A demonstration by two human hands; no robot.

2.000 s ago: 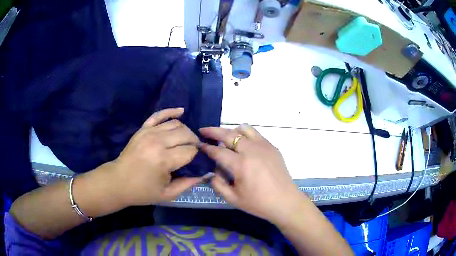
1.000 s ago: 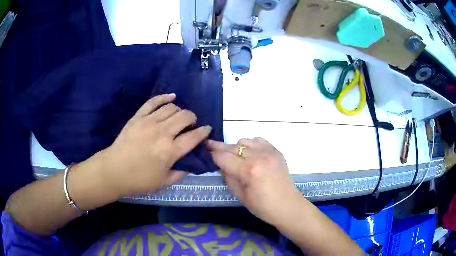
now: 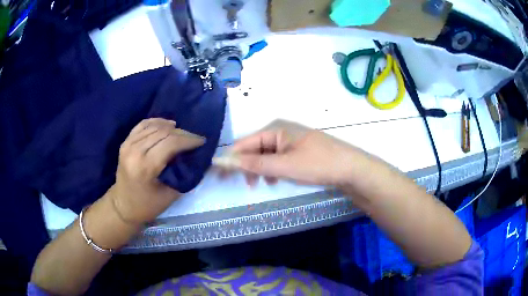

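The dark navy garment piece (image 3: 87, 136) lies over the left of the table, its upper right part under the presser foot (image 3: 206, 78). My left hand (image 3: 151, 159) holds the cloth's near right end, which is bunched and curled under the fingers; the thumb is hidden. My right hand (image 3: 278, 155) is just right of the cloth's edge, apart from it or barely touching, with its fingers bent together. Its fingertips are blurred, and a pale spot there could be a fingertip or a small held thing.
Green and yellow-handled scissors (image 3: 383, 81), a black cord (image 3: 425, 130) and a slim orange-brown tool (image 3: 465, 128) lie to the right. A mint-green block (image 3: 359, 10) sits on brown cardboard (image 3: 301, 14) on the machine. A measuring tape (image 3: 272, 218) runs along the front edge; blue crates (image 3: 379, 248) stand below.
The view has shifted and turned. My right hand has come off the cloth's corner and moved right. My left hand now holds the near end, which has curled up from lying flatter.
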